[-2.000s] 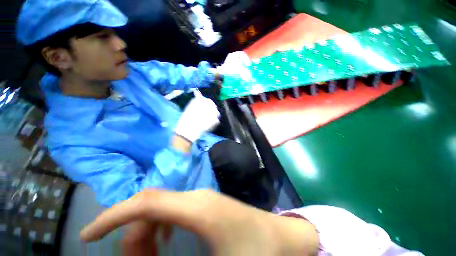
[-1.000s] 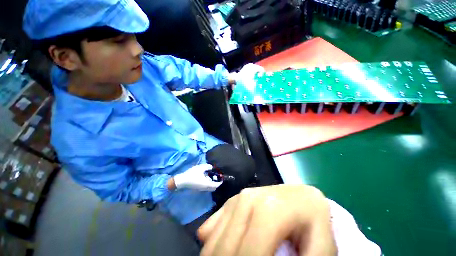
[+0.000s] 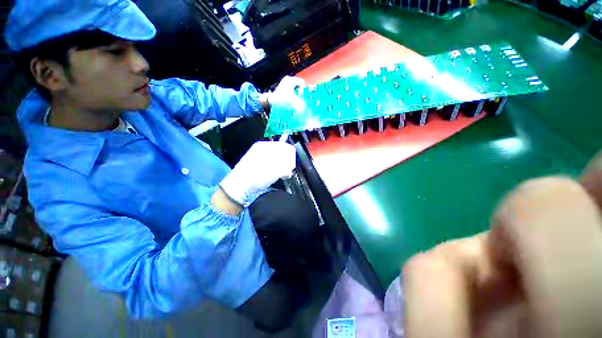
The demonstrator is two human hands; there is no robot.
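Bare fingers, one or both of my hands (image 3: 501, 264), fill the lower right corner, blurred and cut off by the edge. They look bent; I cannot tell which hand, or if they hold anything. A long green circuit board (image 3: 396, 89) lies beyond them, solder side up, with black capacitors (image 3: 402, 119) underneath. It rests partly over an orange-red mat (image 3: 363, 162), apart from my fingers. A person's white-gloved hand (image 3: 287, 89) is at its left end. Their other gloved hand (image 3: 267, 165) is just below that end.
A person in blue smock (image 3: 125, 178) and cap sits at left, knee against the dark bench edge (image 3: 343, 228). Black equipment (image 3: 303, 33) with a red display stands behind the mat. More boards (image 3: 435, 5) lie far on the green bench. Lilac cloth (image 3: 360, 304) with a small label shows below.
The view has shifted. My blurred fingers have moved from bottom centre to the lower right. The person's nearer gloved hand, low with a small dark tool a second ago, has risen to the board's end.
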